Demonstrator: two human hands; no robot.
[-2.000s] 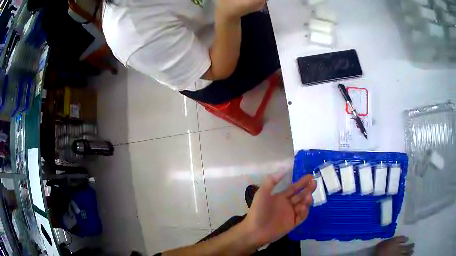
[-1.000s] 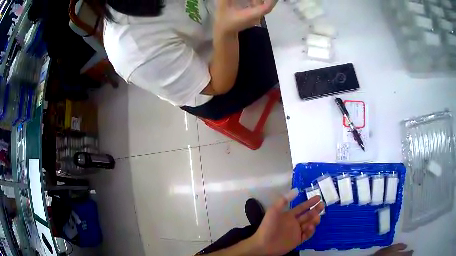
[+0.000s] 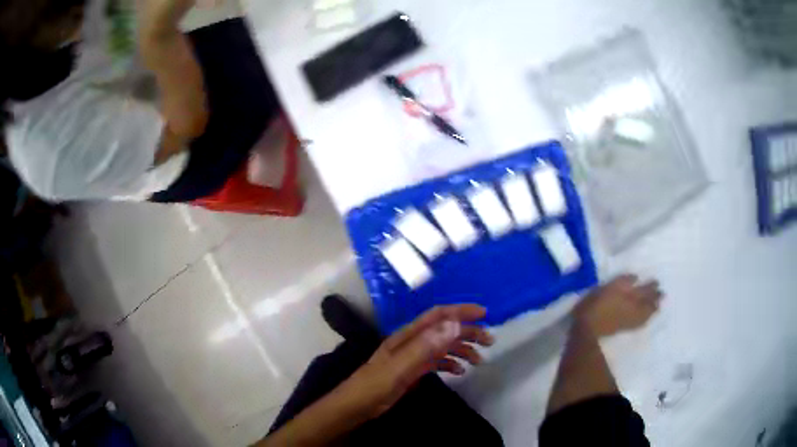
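Note:
A blue plastic tray (image 3: 489, 284) lies on the white table in front of me. Several white units (image 3: 451, 222) stand side by side in a row along its far part, and one more white unit (image 3: 560, 248) lies apart at its right side. My left hand (image 3: 428, 349) is over the tray's near left edge, fingers apart, with nothing seen in it. My right hand (image 3: 619, 306) is at the table just off the tray's near right corner, fingers loosely spread, with nothing seen in it. The picture is blurred.
A clear blister tray (image 3: 642, 179) with a loose unit lies right of the blue tray. A small blue tray (image 3: 758, 179) is at the right edge. A smartphone (image 3: 361, 56), pen (image 3: 426, 110) and red-bordered label (image 3: 444, 85) lie beyond. A person (image 3: 96, 140) sits on a red stool (image 3: 253, 192).
The view has turned and shifted right, bringing my right forearm and the small blue tray into view. My left hand has moved off the leftmost unit to the tray's near edge.

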